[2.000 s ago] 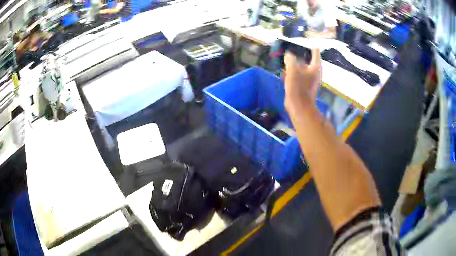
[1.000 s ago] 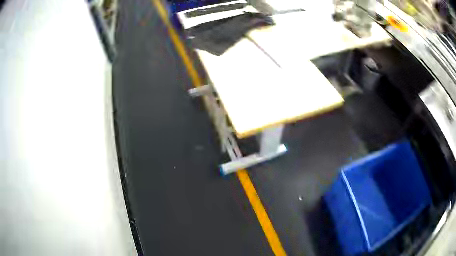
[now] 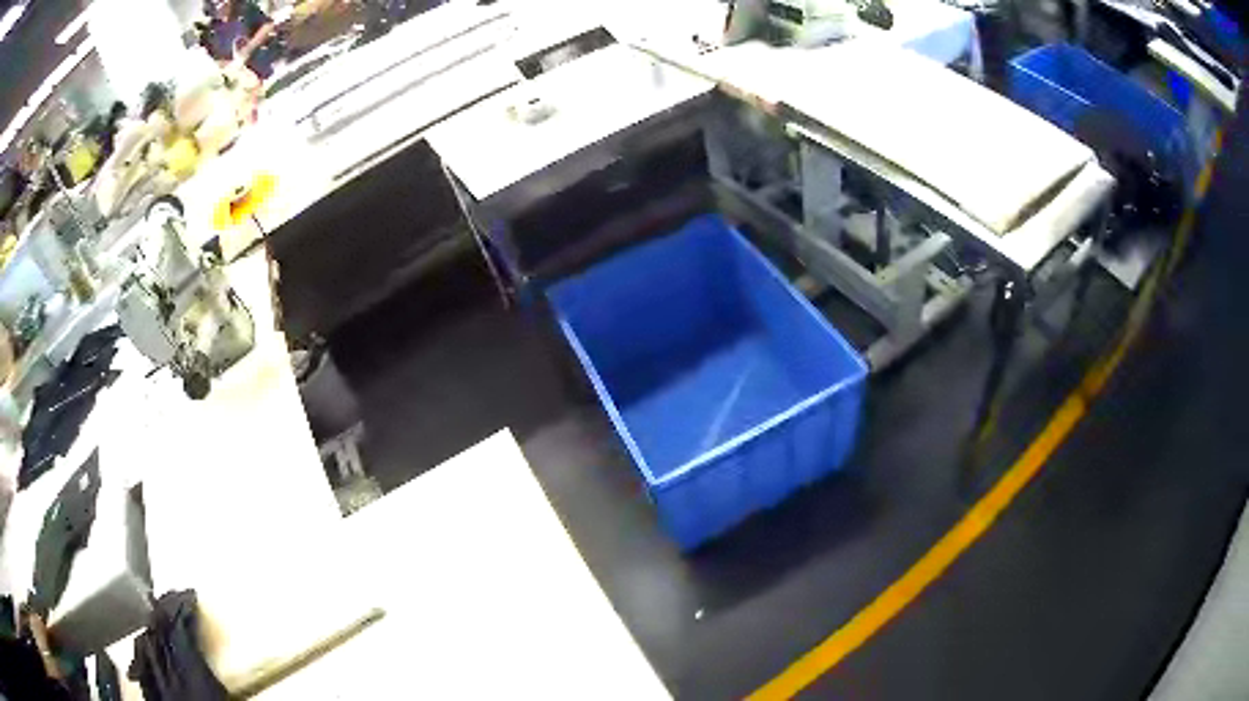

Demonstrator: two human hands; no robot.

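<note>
Neither of my hands is in the picture. A blue plastic crate (image 3: 760, 473) stands on the dark floor near the middle of the view. Its inside shows no contents, only a pale streak on the bottom. A white table (image 3: 480, 575) lies nearest in front of me at the lower left. A sewing machine (image 3: 185, 301) stands on the table at the left. Dark fabric pieces (image 3: 69, 404) lie at the far left.
A yellow floor line (image 3: 945, 555) curves along the right. A long pale table (image 3: 931, 117) on a metal frame stands behind the crate. Another blue crate (image 3: 1068, 82) is at the upper right. Black fabric (image 3: 178, 651) hangs at the lower left.
The view has swung round along the aisle. The raised hand and forearm seen two seconds ago are gone. The blue crate, at the lower right one second ago, is now near the centre.
</note>
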